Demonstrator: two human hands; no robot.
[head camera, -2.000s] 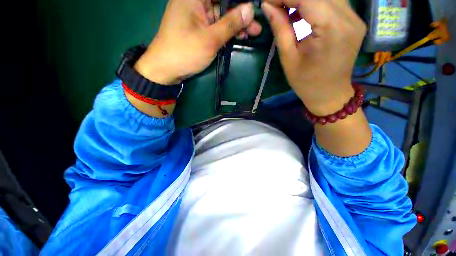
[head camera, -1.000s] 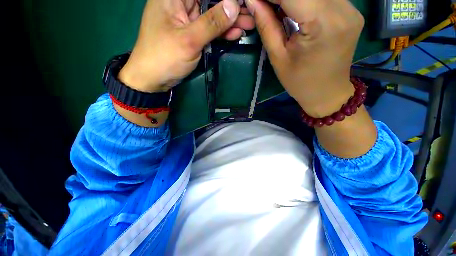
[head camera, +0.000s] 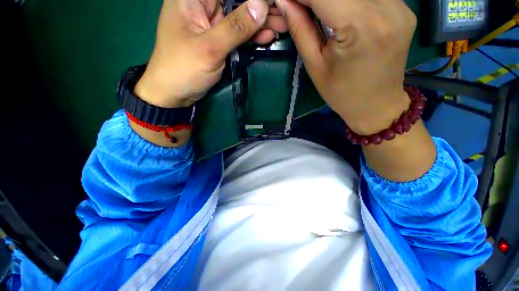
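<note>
The black phone middle frame (head camera: 238, 94) is an open rectangle, and the green mat shows through its window. Its lower end lies close to my body and its upper end runs under my fingers and out at the top edge. My left hand (head camera: 199, 54) holds the frame's left side, thumb on top and fingers curled around it. My right hand (head camera: 355, 57) has its thumb and fingertips at the upper part of the frame, close to my left thumb tip. A small piece is between the fingertips, too hidden to name. Both hands are cut off by the top edge.
The dark-green bench mat (head camera: 85, 68) lies under the hands. A grey handheld tester (head camera: 464, 20) is at the upper right, with an orange connector (head camera: 457, 48) and cable below it. A dark bar frame (head camera: 455, 85) stands at the right. A red light (head camera: 503, 247) shows at the lower right.
Compared with two seconds ago, the hands and frame sit slightly further left in view and the tester further right. Over the last second the hands have barely moved.
</note>
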